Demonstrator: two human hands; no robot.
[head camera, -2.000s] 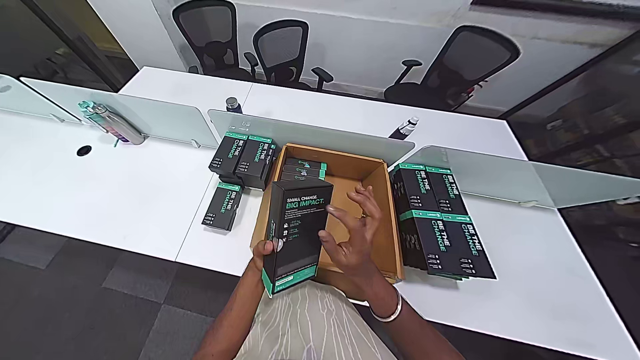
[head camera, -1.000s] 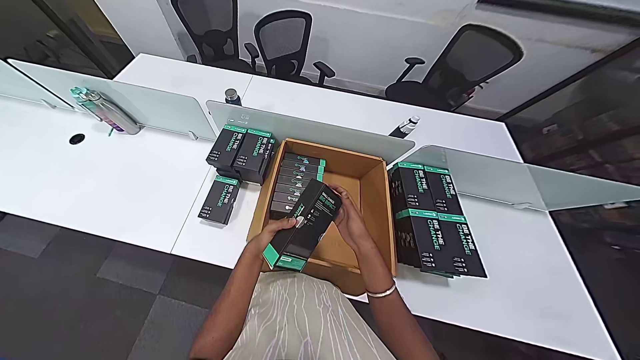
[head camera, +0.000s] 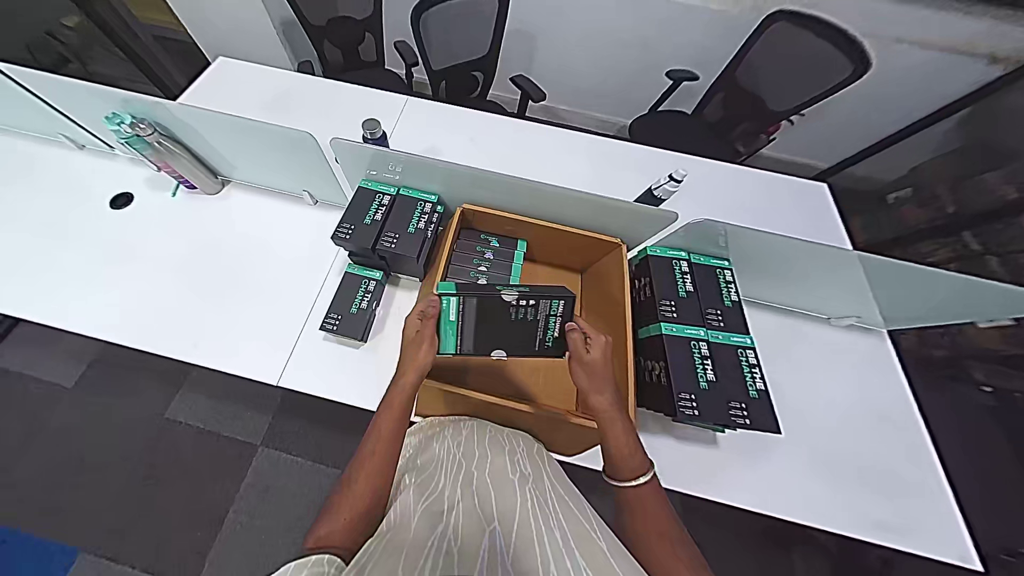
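A black box with a green end band (head camera: 508, 324) lies level between my hands, above the open cardboard carton (head camera: 604, 320). My left hand (head camera: 418, 336) grips its green end, and my right hand (head camera: 590, 356) grips the other end. Inside the carton, along its left side, several similar boxes (head camera: 484, 254) stand in a row; the held box hides part of that row. Stacks of such black boxes rest left of the carton (head camera: 408, 232), with a lower one (head camera: 354, 302) in front of them. More stacks (head camera: 704, 376) stand close against the carton's right side.
Frosted glass dividers (head camera: 512, 192) run behind the carton across the white desk (head camera: 216, 280). A steel bottle (head camera: 180, 160) leans at the left divider. Two more bottles (head camera: 374, 132) (head camera: 662, 188) are beyond the divider. Mesh office chairs (head camera: 460, 48) stand at the far side.
The held box has turned from a steep tilt to lying crosswise over the carton. My right hand, open beside the box two seconds ago, now grips its right end.
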